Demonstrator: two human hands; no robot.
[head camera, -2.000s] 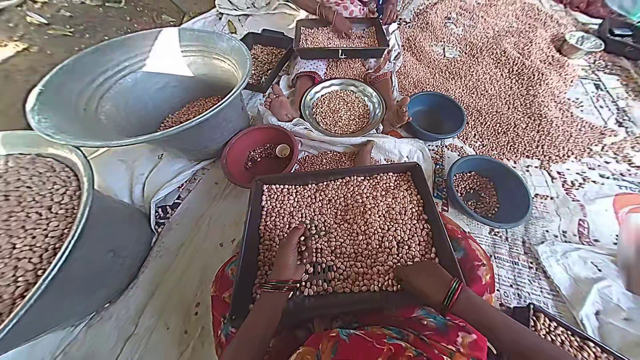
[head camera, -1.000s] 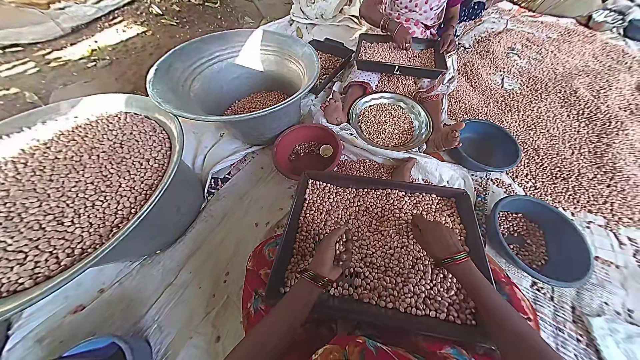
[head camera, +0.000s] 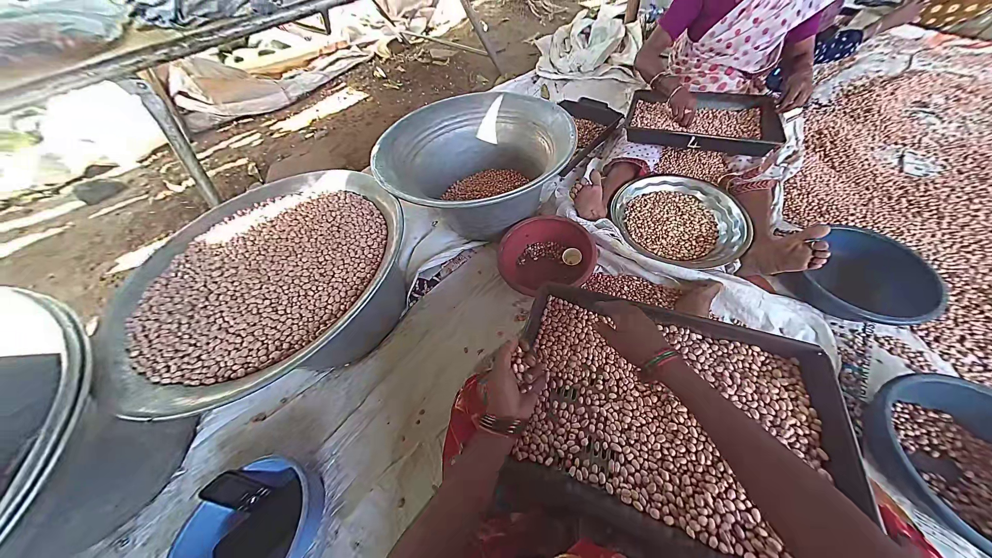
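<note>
A black rectangular tray (head camera: 833, 403) full of pinkish-brown nuts or seeds (head camera: 682, 457) rests across my lap. My left hand (head camera: 511, 385) is palm up at the tray's left edge, its curled fingers holding a few of the nuts. My right hand (head camera: 632, 332) lies on the nuts near the far left corner, fingers pointing left; whether it grips any is hidden. Slots in the tray's floor show between the nuts. Just beyond the far edge sits a red bowl (head camera: 514, 252) with some small pieces and a round object inside.
A wide metal basin (head camera: 391, 225) heaped with nuts stands left, a deeper metal tub (head camera: 480, 217) behind it. Across from me a seated person works at another black tray (head camera: 728, 145), beside a steel bowl (head camera: 740, 244). Blue basins (head camera: 891, 310) stand right; a blue container (head camera: 314, 496) is at lower left.
My left hand has moved to the tray's left edge and turned palm up with nuts. My right hand has moved left across the nuts to the far left part. The view has swung left.
</note>
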